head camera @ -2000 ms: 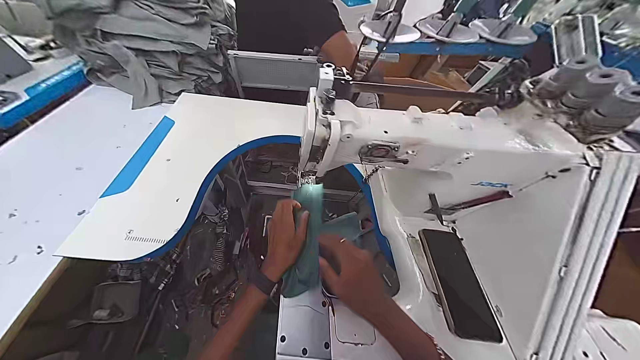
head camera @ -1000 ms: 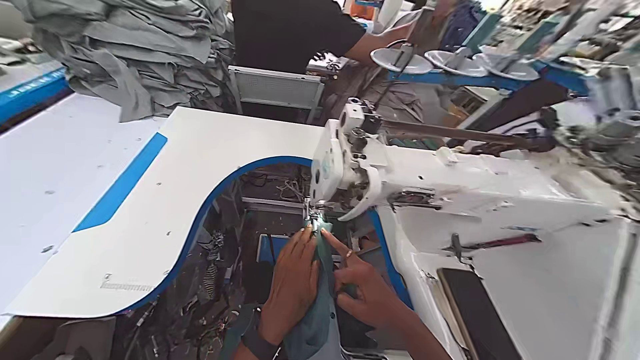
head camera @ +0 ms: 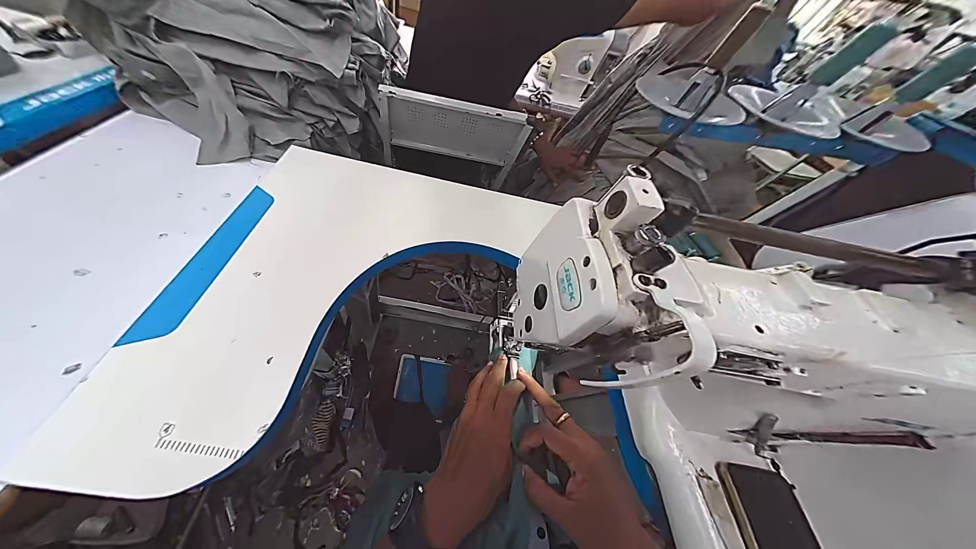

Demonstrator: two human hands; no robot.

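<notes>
A white Jack sewing machine (head camera: 568, 282) reaches in from the right, its presser foot (head camera: 509, 347) resting over a strip of teal-grey fabric (head camera: 520, 488). My left hand (head camera: 476, 442), with a dark watch at the wrist, lies flat on the fabric, fingertips just in front of the presser foot. On the fabric's right side is my right hand (head camera: 572, 465), a ring on one finger; its index finger points up to the foot and the other fingers curl at the cloth edge. Whether they pinch the cloth is hard to see. The hands hide part of the fabric.
A white table (head camera: 366, 198) with a blue-edged cutout curves around the left. Behind it stand a heap of grey fabric (head camera: 259, 69) and a co-worker in dark clothing (head camera: 488, 46). A phone (head camera: 766, 507) lies on the machine bed at right. Thread stands (head camera: 690, 95) are at upper right.
Both hands have moved up along the fabric to the presser foot since the oldest frame. The co-worker's arm now reaches to the upper right. The view has moved closer to the machine head.
</notes>
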